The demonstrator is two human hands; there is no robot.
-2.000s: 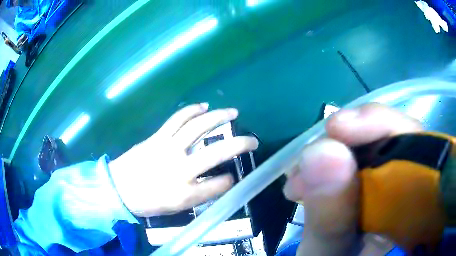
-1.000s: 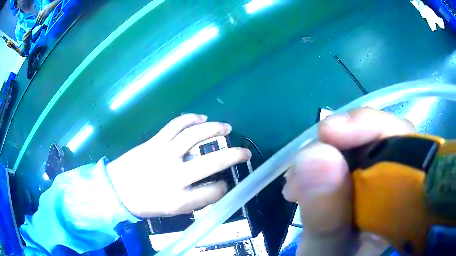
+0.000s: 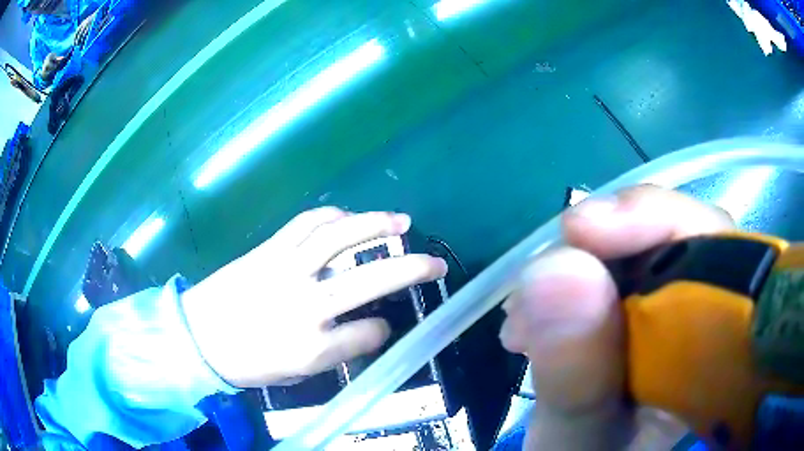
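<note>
My right hand is large and close to the camera at the right, closed around the orange and black electric screwdriver. The screwdriver's tip is not visible. My left hand lies spread over the white-and-black screw feeder, at lower centre. The fingers rest across its top near a small dark window. Whether the left fingers grip any small part is hidden. A translucent air hose passes diagonally in front of the feeder and beside my right fingertips.
The green bench mat reflects tube lights. A thin dark rod lies at upper right. A dark piece lies left of my left hand. A person in blue shows at top left. A white object is at top right.
Since the earliest frame my left hand has moved slightly down on the feeder. In the last second its fingers shifted slightly. My right hand stays around the screwdriver.
</note>
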